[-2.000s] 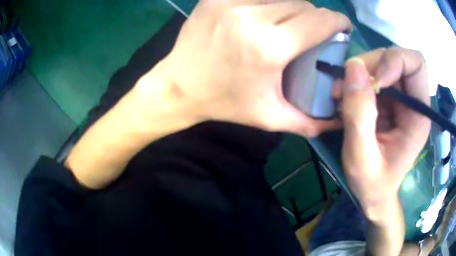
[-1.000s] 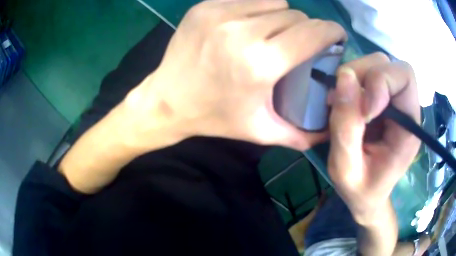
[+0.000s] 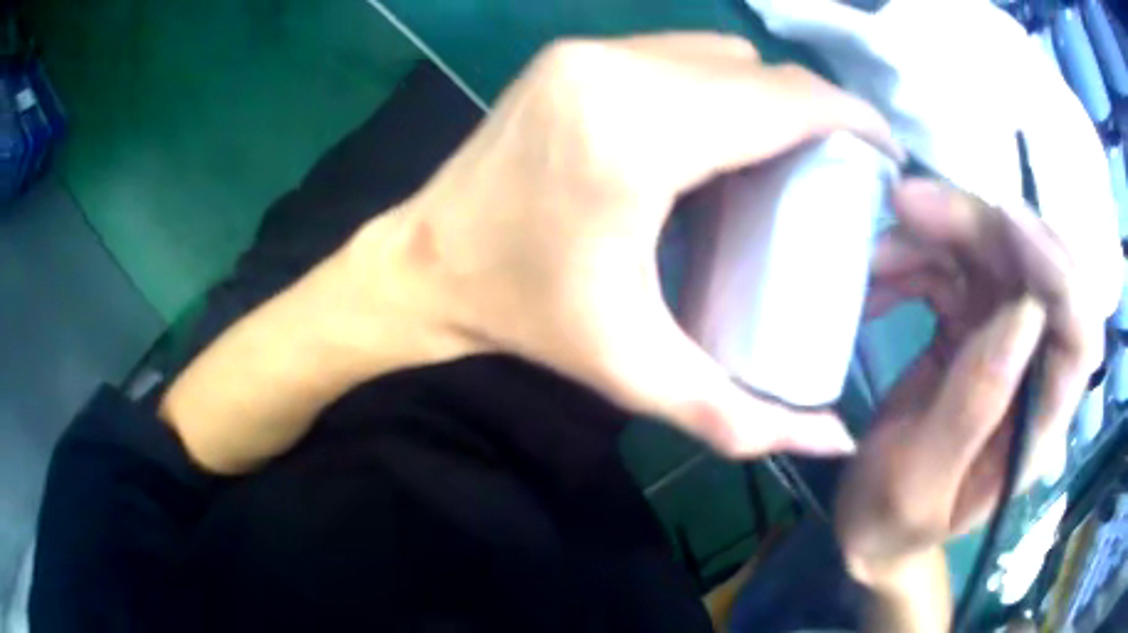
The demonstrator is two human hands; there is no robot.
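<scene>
My left hand (image 3: 557, 235) grips a pale blue-grey housing (image 3: 798, 278) between thumb and fingers, its smooth light side showing and a darker side towards my palm. My right hand (image 3: 977, 359) is blurred at the right of the housing, its fingertips close to the housing's edge; whether they touch it is unclear. A slim black tool (image 3: 1017, 433) lies in my right hand, with one thin end sticking up above the fingers and the other running down. Its tip is off the housing.
A white cloth (image 3: 952, 87) lies on the bench at the upper right. Rows of pale parts (image 3: 1082, 62) stand along the right edge. Blue crates (image 3: 25, 118) are on the green floor (image 3: 223, 111) at the far left. Dark blue fabric (image 3: 786, 581) shows at the bottom, below my right hand.
The housing has turned, showing a brighter, broader face. My right hand has moved right and down, taking the tool off the housing and swinging it upright. More cloth and tray parts show.
</scene>
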